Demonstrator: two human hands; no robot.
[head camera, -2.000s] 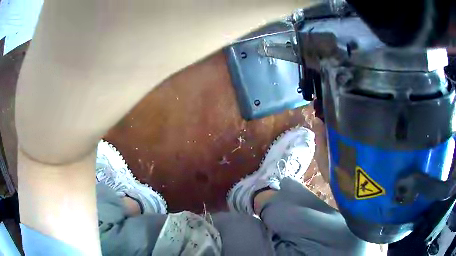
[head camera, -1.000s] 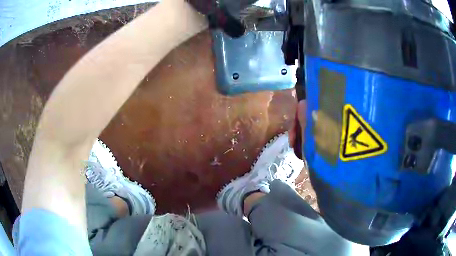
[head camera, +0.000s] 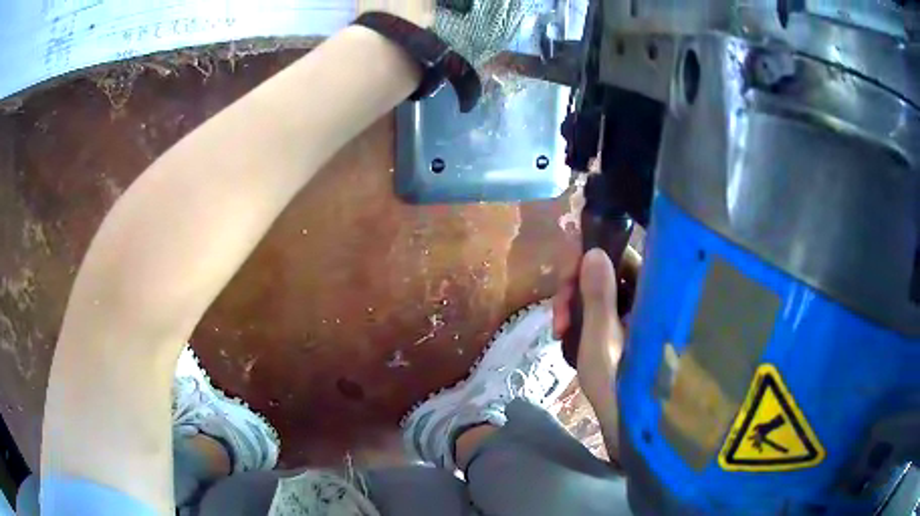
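Note:
The cloth cutting machine's blue and grey motor body (head camera: 736, 333) fills the right side, with a yellow warning label. My right hand (head camera: 595, 302) is bare and wraps the machine's dark handle (head camera: 605, 227), partly hidden by the motor. The flat grey base plate (head camera: 484, 151) rests on the red-brown table. My left hand (head camera: 489, 30) wears a grey mesh glove with a dark wrist strap. It is at the top edge, above the base plate and beside the machine upright, partly cut off; its fingers are not clear. White marker paper (head camera: 151, 30) with faint lines tops the fabric lay at upper left.
The glossy table (head camera: 333, 272) carries loose threads and crumbs. My white shoes (head camera: 494, 378) stand on it, below the base plate. Frayed fibres (head camera: 131, 76) hang along the lay's near edge. My bare left forearm crosses the left side.
The motor body has shifted lower in view, and the handle with my right hand now shows. My gloved left hand has come into view at the top. More marker paper shows at upper left.

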